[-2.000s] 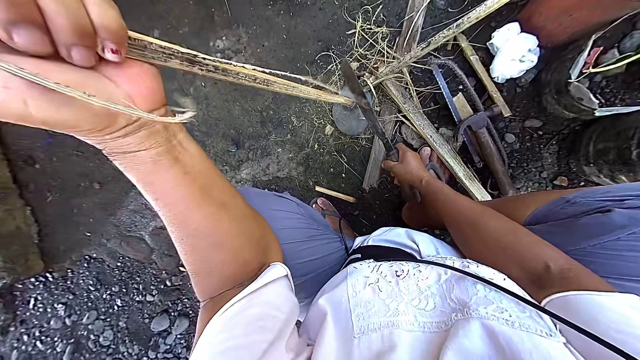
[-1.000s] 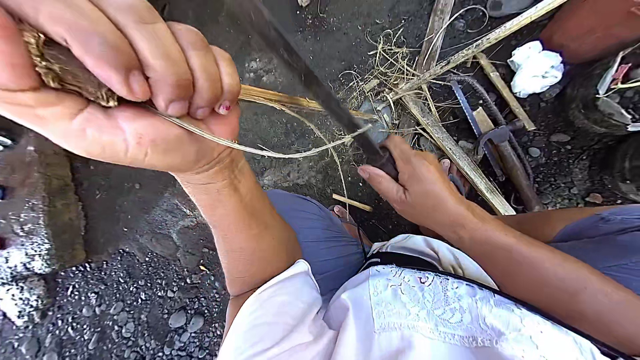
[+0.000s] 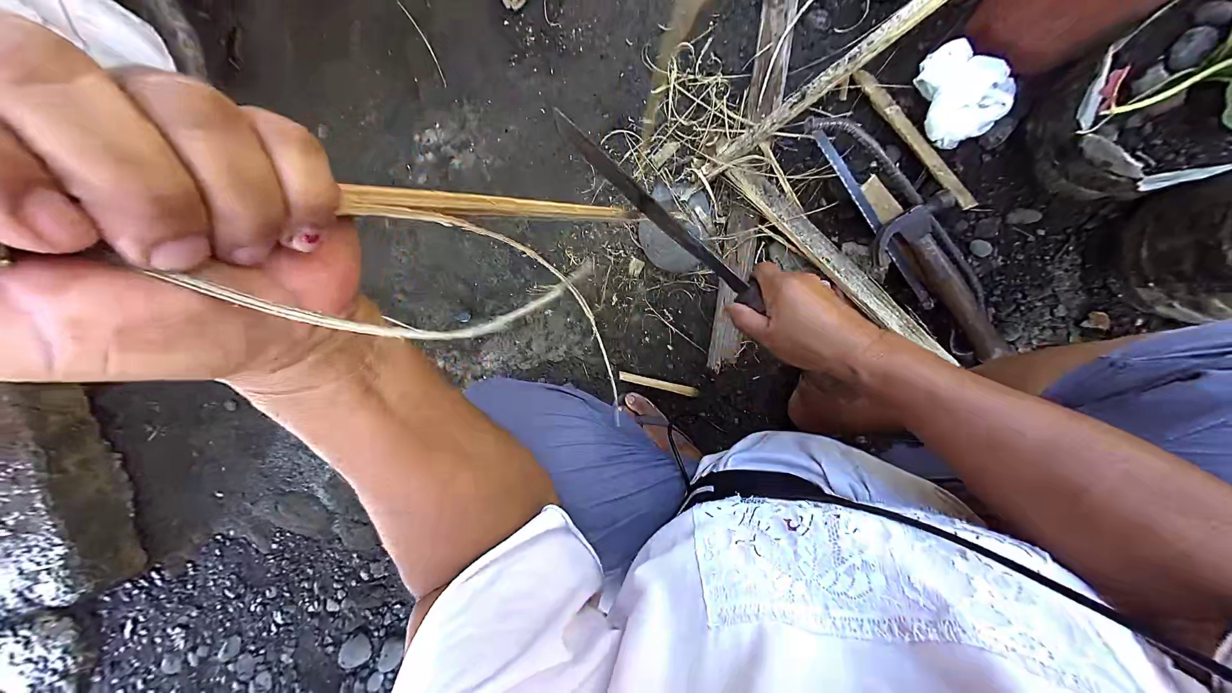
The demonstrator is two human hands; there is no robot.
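Note:
My left hand [image 3: 192,202], large at the upper left, is closed around a strip of split wood or cane [image 3: 491,204] that points right. Two thin peeled fibres [image 3: 500,322] curl from it and hang below. My right hand [image 3: 808,313] grips the handle of a long dark knife [image 3: 654,207], its blade slanting up and to the left. The strip's far end reaches the blade, just over a round grey stone [image 3: 674,236]; whether they touch I cannot tell. The end of the strip inside my left hand is hidden.
Shavings [image 3: 707,111] lie beyond the stone, among long wooden strips [image 3: 828,255]. To the right are a hacksaw [image 3: 852,192], another tool with a wooden handle [image 3: 948,279], a short stick [image 3: 914,140], a crumpled white plastic bag [image 3: 967,93] and dark pots [image 3: 1179,236]. Gravel [image 3: 260,597] covers the lower left.
The knife blade has swung away from my left hand and now lies near the stone. One fibre that looped across to the knife hand now hangs loose below the strip.

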